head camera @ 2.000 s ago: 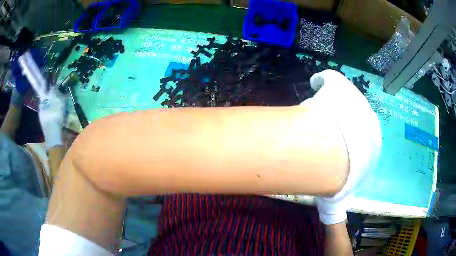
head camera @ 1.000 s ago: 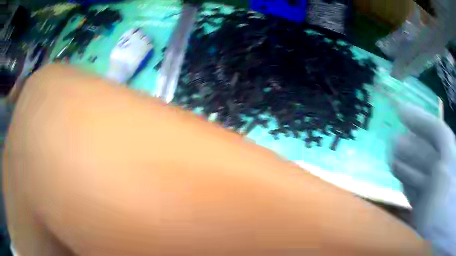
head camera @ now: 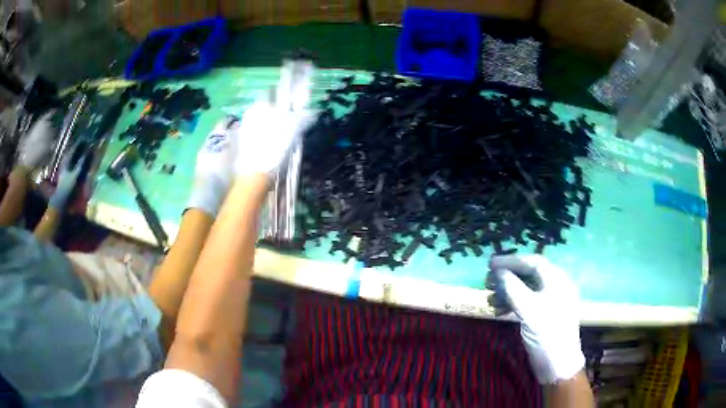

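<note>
My left hand, in a white glove and blurred, is over long silvery metal bars lying beside the pile's left edge. The bars show above and below the hand; whether the fingers grip them is unclear. A large pile of flat black plastic pieces covers the middle of the turquoise board. My right hand, white-gloved with greyish fingertips, is at the board's front edge, right of centre. Its fingers are loosely curled and apart, with nothing visible in them.
A neighbouring worker's gloved hand is just left of my left hand. A dark tool lies further left, near a smaller black pile. A blue bin stands behind the large pile. A grey metal post rises at back right.
My left arm has swung from across the board to the left, baring the pile. My left hand is now over the bars. The view has levelled, and my right hand is at the front edge.
</note>
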